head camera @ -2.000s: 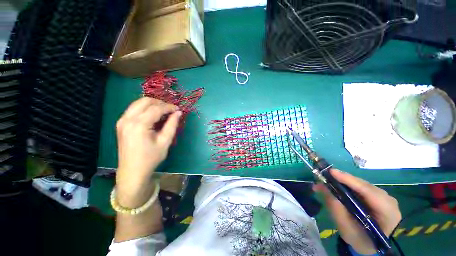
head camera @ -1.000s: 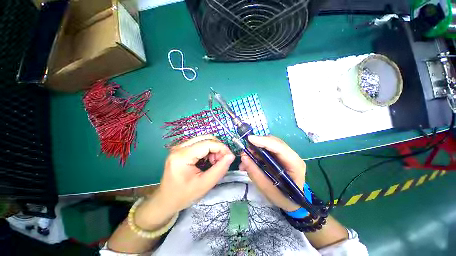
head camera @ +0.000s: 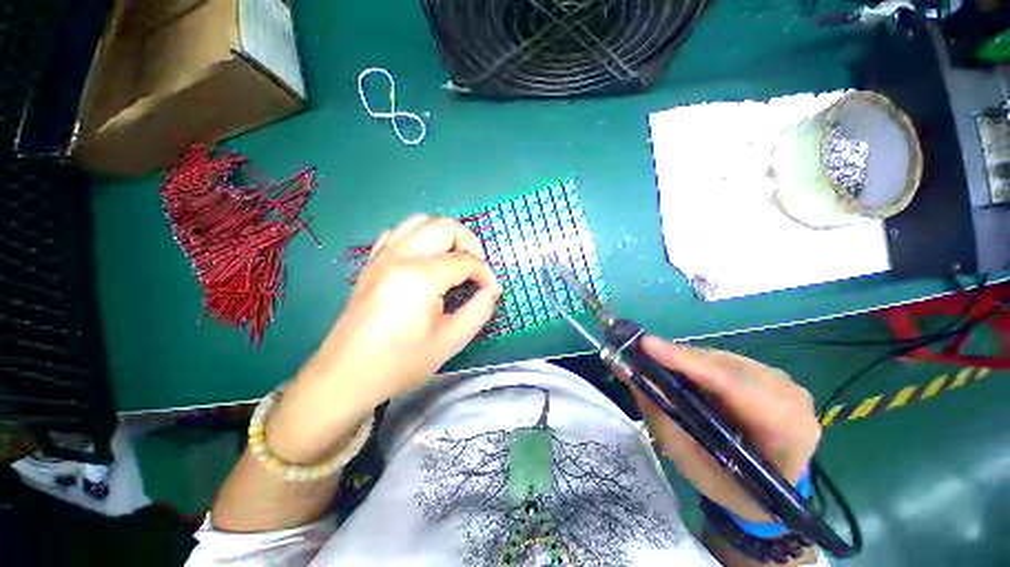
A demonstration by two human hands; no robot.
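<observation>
The PCB panel lies on the green mat, its left part with red wires hidden under my left hand. My left hand is over the panel's left side, thumb and forefinger close together; whether a wire is between them cannot be told. My right hand is shut on the black soldering iron. The iron's tip and thin second prong point at the panel's right part. A loose pile of red lead wires lies left of the panel.
An open cardboard box stands upper left, black racks at far left. A white cord loop lies on the mat. The fume fan is at the back. The tip-cleaning pot stands on a white pad at right.
My left hand has gone from the wire pile to near the iron, then up over the panel's left side. My right hand drew the iron in beside the left hand, then moved back right.
</observation>
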